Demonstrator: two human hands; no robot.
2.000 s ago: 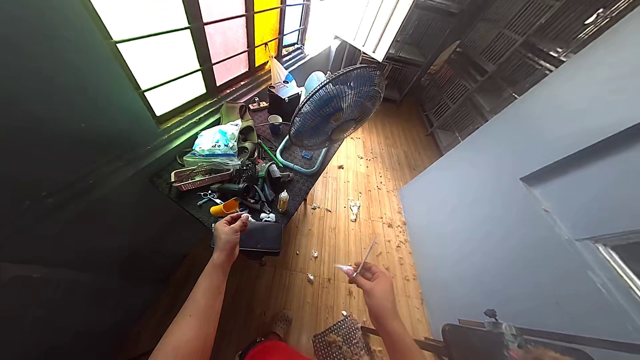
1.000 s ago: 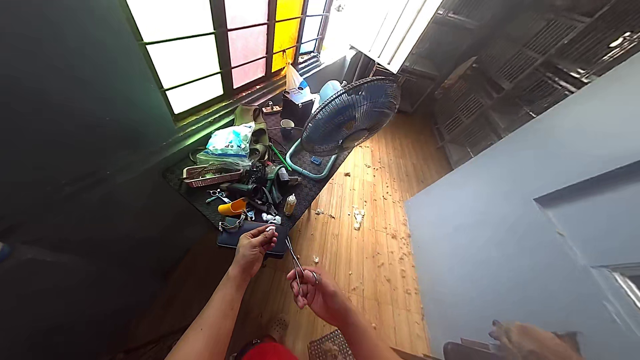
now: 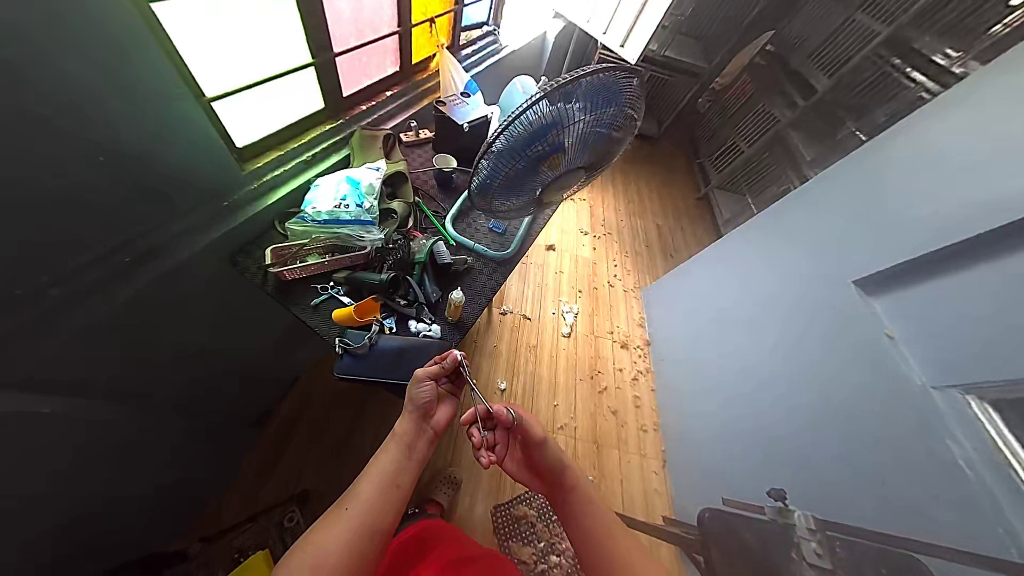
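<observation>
In the head view my left hand (image 3: 436,392) pinches a small piece of white cotton (image 3: 457,357) between thumb and fingertips. My right hand (image 3: 508,444) holds a slim metal clamp, likely a hemostat (image 3: 474,390), with its finger ring at the index finger. The tips of the tool touch or nearly touch the cotton. Just beyond my hands, on the table corner, lie a dark blue case (image 3: 384,358), several cotton balls (image 3: 424,329), a small bottle (image 3: 455,305), an orange holder (image 3: 357,312) and scissors (image 3: 330,294).
An electric fan (image 3: 558,140) stands on the dark table (image 3: 480,280), near a pink basket (image 3: 316,260), a plastic bag (image 3: 344,196) and a cup (image 3: 445,162). Tufts of hair or fluff lie on the wooden floor (image 3: 592,376). A grey wall or door (image 3: 768,320) rises at right.
My hands, apart two seconds ago, have come together, and the clamp's tips have come to the cotton in my left hand. An animal's head or paw at the lower right is out of view now.
</observation>
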